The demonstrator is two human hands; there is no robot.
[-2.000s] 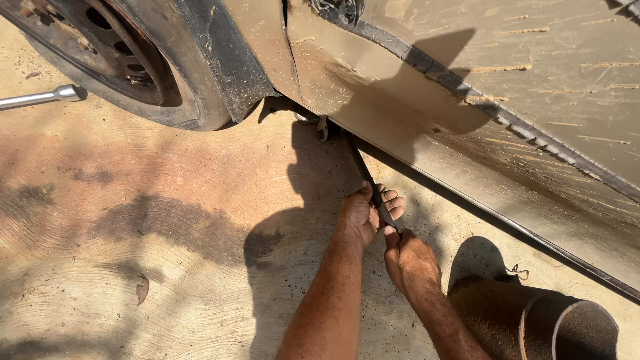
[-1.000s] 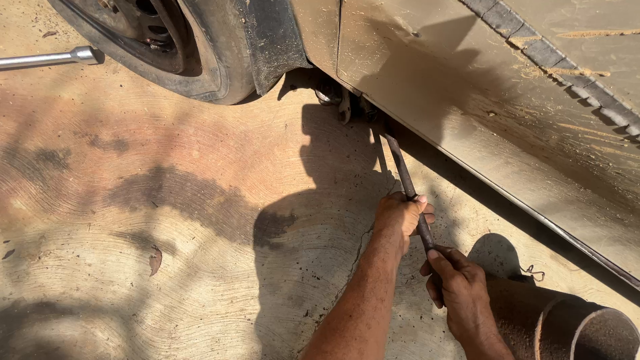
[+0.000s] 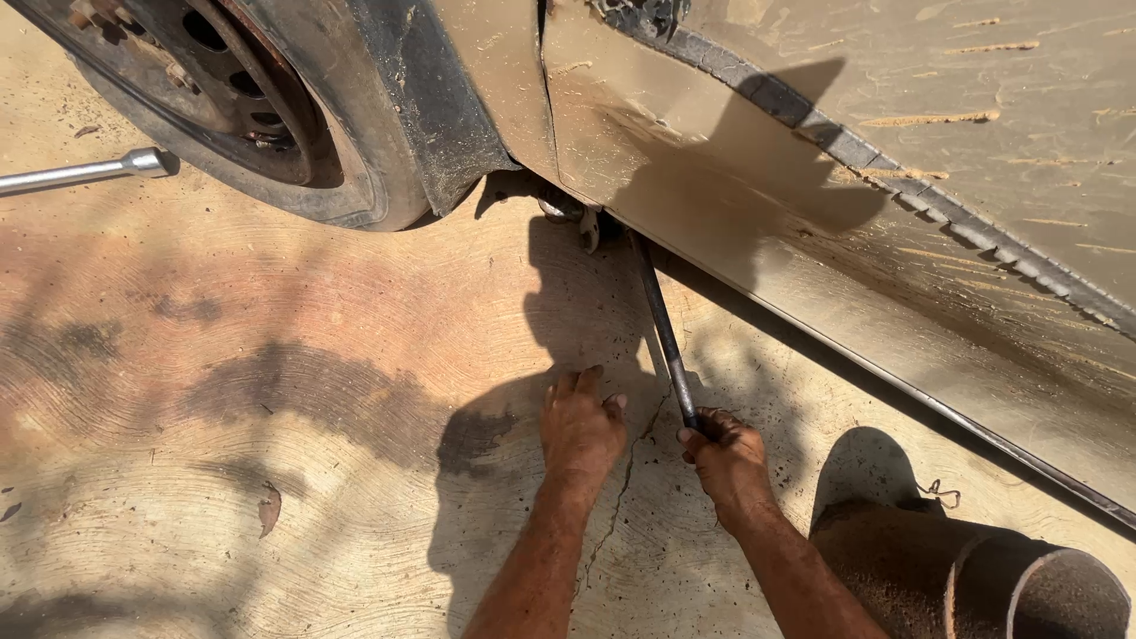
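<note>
My right hand (image 3: 729,457) grips the near end of a dark metal bar (image 3: 661,319), whose far end goes into the shadow beneath the car's sill. My left hand (image 3: 583,424) is off the bar, a little to its left and above the concrete, with its fingers partly curled and nothing seen in it. Beside the bar's far end, a metal part with a hooked tip (image 3: 588,229) shows under the body edge. What the bar meets under the car is hidden.
At the upper left is a car wheel (image 3: 293,115) with a dark mud flap (image 3: 426,106). A chrome wrench (image 3: 84,173) lies beside it. The dirty car door panel (image 3: 887,160) fills the upper right. A rusty metal cylinder (image 3: 905,564) lies at the lower right, near a bent wire (image 3: 942,493).
My left hand has let go of the bar and moved to its left. My right hand still holds the bar's near end.
</note>
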